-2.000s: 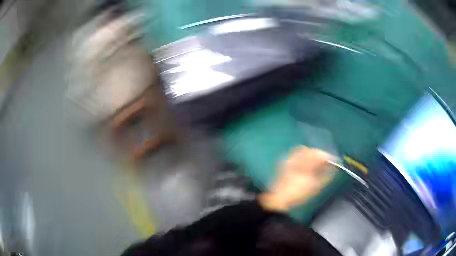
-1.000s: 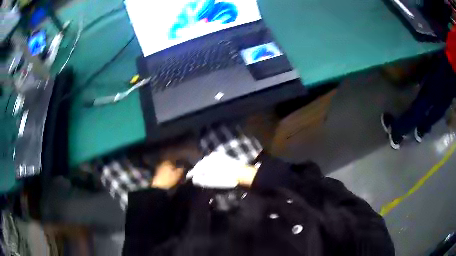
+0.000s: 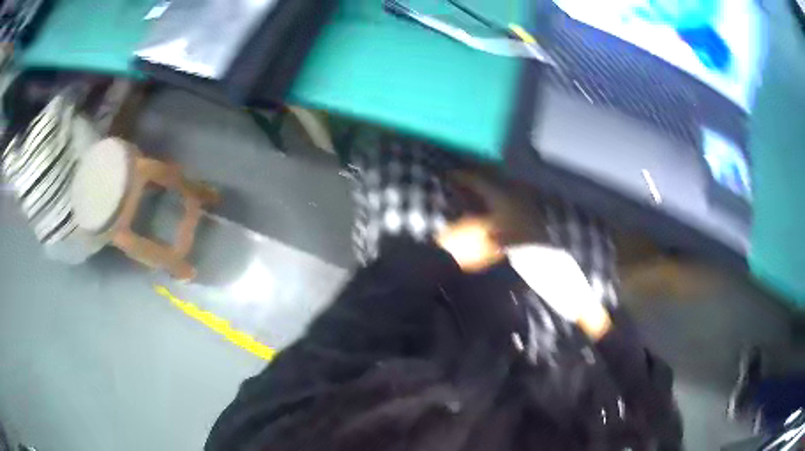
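A grey laptop [image 3: 609, 145] lies on a black pad at the upper right, its main screen [image 3: 697, 31] lit white and blue. A small secondary touchscreen [image 3: 728, 161] shows blue to the right of the keys. My bare left hand [image 3: 472, 244] is blurred over my lap, below the bench edge. My right hand [image 3: 556, 284], in a white glove, is beside it over the checkered cloth. Both hands are away from the laptop. Blur hides the fingers, so I cannot tell whether either hand holds anything.
The green bench [image 3: 415, 88] runs across the top. A covered flat unit [image 3: 203, 35] lies on it at the upper left, and a cable [image 3: 459, 35] lies left of the laptop. A round stool [image 3: 104, 185] with wooden legs stands at the left, near a yellow floor line [image 3: 216, 326].
The view has swung left and tilted, so the laptop now sits at the upper right and the stool shows. Both hands remain over my lap.
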